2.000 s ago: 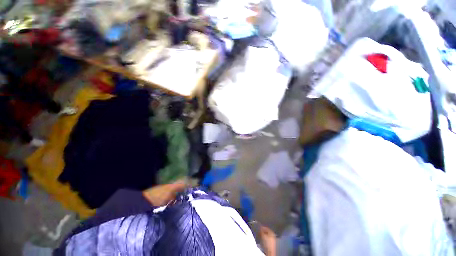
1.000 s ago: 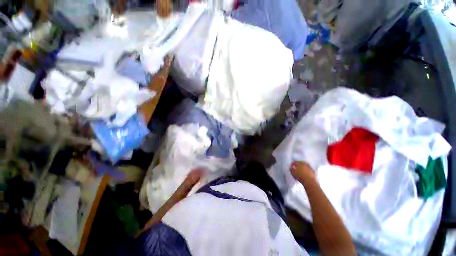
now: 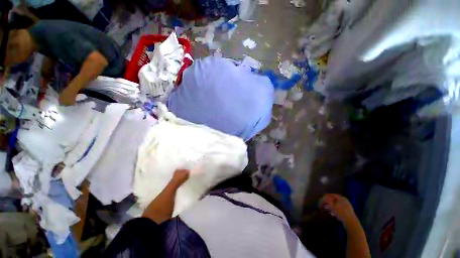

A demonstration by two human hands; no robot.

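Note:
A large rounded cream-white cloth bundle (image 3: 212, 146) lies in front of me, just left of centre. My left hand (image 3: 180, 176) overlaps its near side with the fingers curled; whether it grips the cloth or only passes in front cannot be told. My right hand (image 3: 337, 205) is out to the lower right, away from the bundle, with the fingers loosely curled and nothing seen in it. It is small and blurred.
A pale blue rounded bundle (image 3: 222, 95) stands behind the white one. A red basket (image 3: 133, 63) holds white pieces. White panels (image 3: 113, 166) cover a table at left, where another person's arm (image 3: 83, 78) reaches. Scraps litter the floor (image 3: 302, 146). A grey curved edge (image 3: 441, 176) stands at right.
The view has moved on past the white sack with red and green pieces, which is out of view. The blue bundle, red basket and another person now show. My right hand is lower.

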